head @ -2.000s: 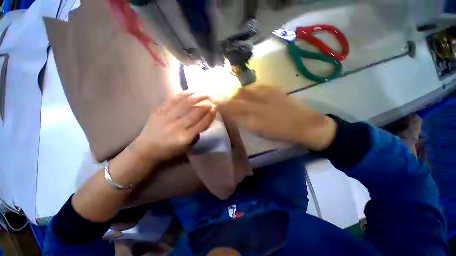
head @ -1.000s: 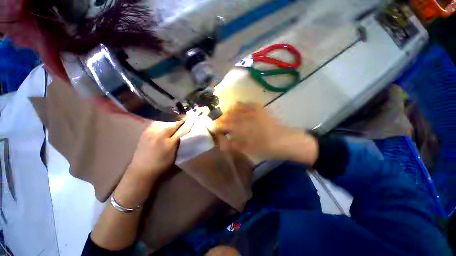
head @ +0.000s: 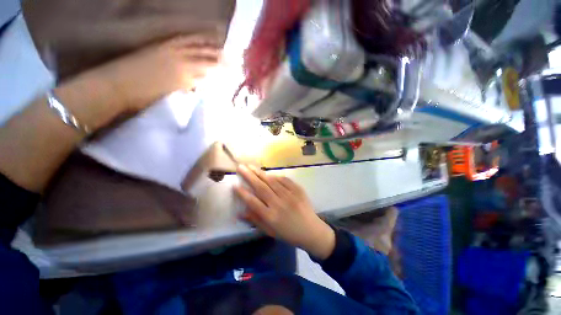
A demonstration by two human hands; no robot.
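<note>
My left hand lies over the brown fabric panel at the upper left; its fingertips are washed out by glare, so a grip cannot be told. A whitish fabric piece spreads below that hand, with its brown-edged point near the yellowish bed plate. More brown cloth lies beneath. My right hand is on the white table, fingers extended, no cloth in it. A thin dark thing touches or lies near its index fingertip. The sewing machine head is blurred; the needle is not discernible.
Scissors with red and green handles lie behind the bed plate, partly hidden by the machine. Red thread hangs left of the head. A blue basket stands below the table at right, with an orange container beyond.
The view has swung right. Both hands have left the needle area: my left hand is left of it with the cloth, my right hand is off the cloth, near the table's front edge.
</note>
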